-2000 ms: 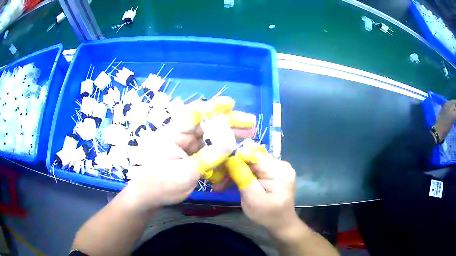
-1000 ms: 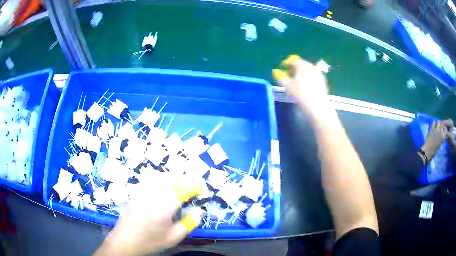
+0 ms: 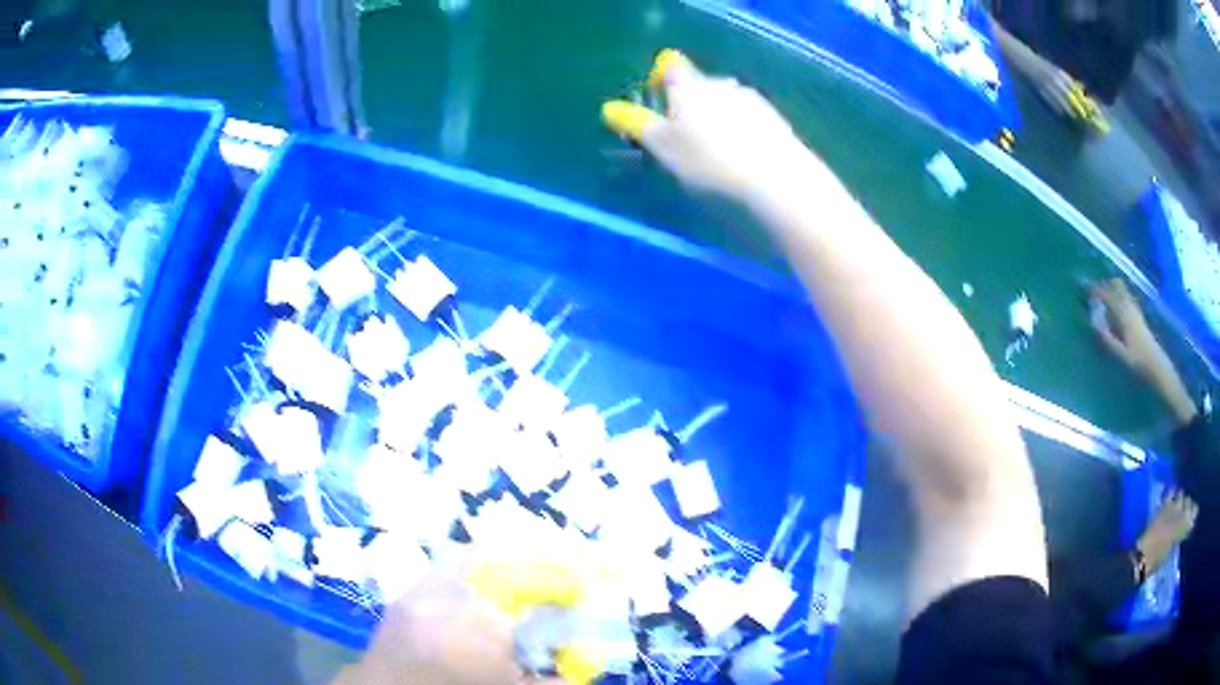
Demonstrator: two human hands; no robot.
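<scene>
My right hand (image 3: 709, 134) reaches over the green conveyor belt (image 3: 509, 67), its yellow-sleeved thumb and finger apart. A faint blurred patch lies below the fingertips; I cannot tell what it is. My left hand (image 3: 455, 629) is low at the near side of the blue tote (image 3: 535, 201), blurred and overexposed. Its yellow finger cots close around a pale translucent piece (image 3: 539, 634), apparently a housing. The tote holds a heap of white wired units (image 3: 422, 285) with dark ends and thin leads.
A second blue tote (image 3: 201, 174) at the left holds small translucent housings (image 3: 60, 268). A metal post (image 3: 317, 67) stands behind the totes. Pale pieces (image 3: 946, 174) lie on the belt. Other people's hands (image 3: 1131, 335) and more blue totes (image 3: 923, 94) are at the right and top right.
Since one second ago, my right hand has moved left and up over the belt. My left hand remains low at the tote. The view has shifted and tilted. Earlier both hands were together above the tote.
</scene>
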